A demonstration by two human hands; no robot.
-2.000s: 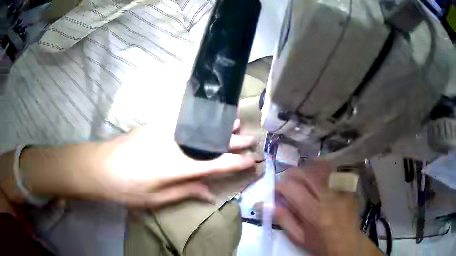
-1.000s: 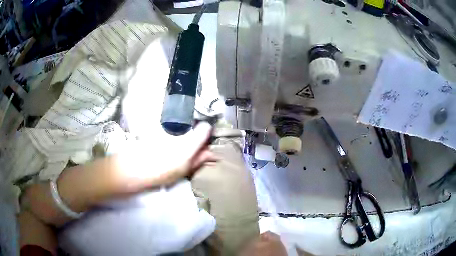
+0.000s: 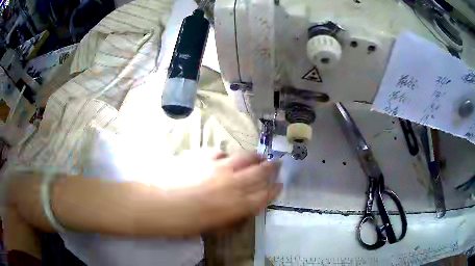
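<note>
My left hand (image 3: 237, 189), blurred, lies over the fabric with its fingertips just in front of the presser foot (image 3: 266, 139). Whether the fingers grip the cloth cannot be told. Khaki fabric (image 3: 229, 248) shows below the hand, and pale cloth above it glares under the lamp. A narrow white strip (image 3: 260, 236) runs down along the khaki's right edge. Striped lining (image 3: 104, 67) lies bunched at the left. My right hand is not in view.
The sewing machine head (image 3: 307, 52) stands at upper centre. The lamp (image 3: 185, 67) hangs left of it. Shears (image 3: 377, 192) and slimmer tools (image 3: 432, 166) lie to the right. A handwritten note (image 3: 427, 88) lies at upper right with a round object on it.
My left hand has moved right and down, to the front of the presser foot. My right hand, at the bottom edge a second ago, has left the view. The lining is more spread out.
</note>
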